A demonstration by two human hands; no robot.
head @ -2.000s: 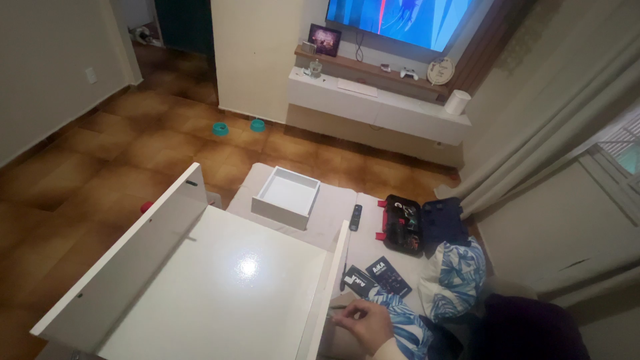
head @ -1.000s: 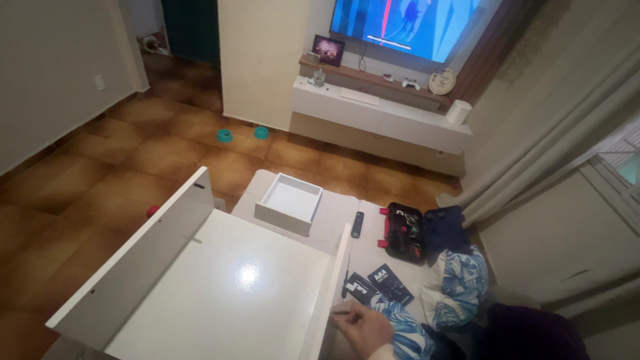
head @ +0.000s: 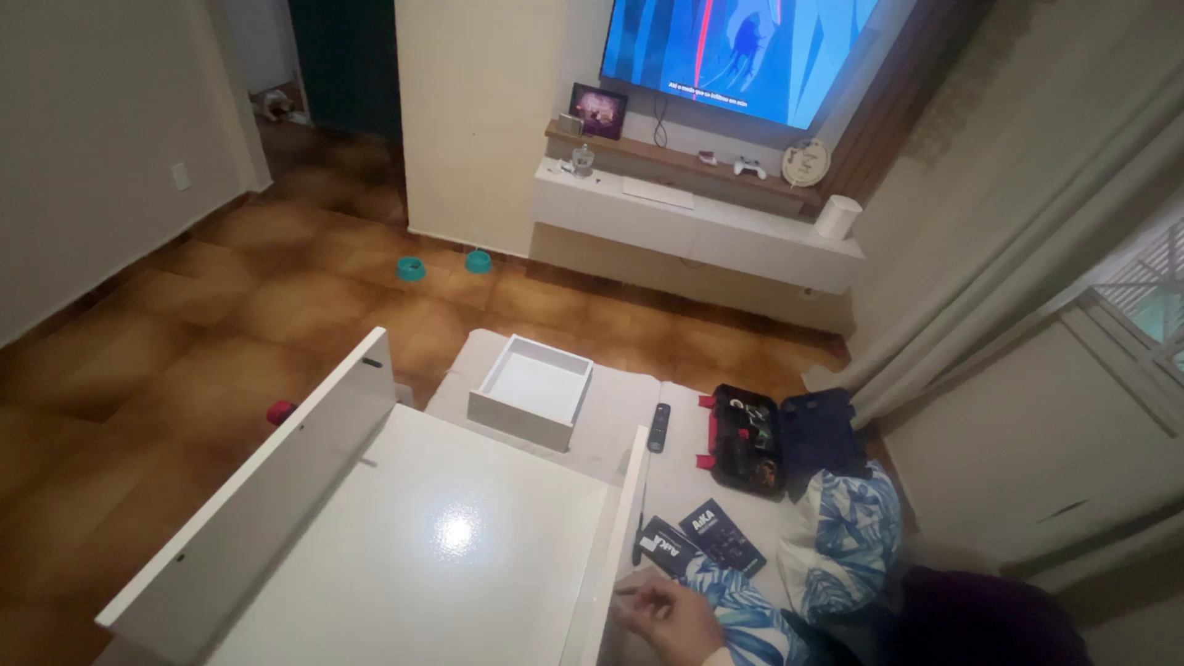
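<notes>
A large white panel [head: 435,546] with two raised side boards lies at the lower left and middle. Just outside its right side board [head: 622,536] is my right hand [head: 671,615], its thumb and fingers pinched on a small thin dark piece [head: 631,590] too blurred to name. The left side board [head: 268,490] stands up, with a dark slot near its top end and small holes along it. My left hand is out of view.
On the beige padded surface are a small white drawer [head: 532,393], a remote control [head: 659,427], an open tool case [head: 747,439], two dark booklets [head: 723,536] and leaf-print cushions [head: 846,536]. Two teal bowls [head: 411,269] sit on the tiled floor.
</notes>
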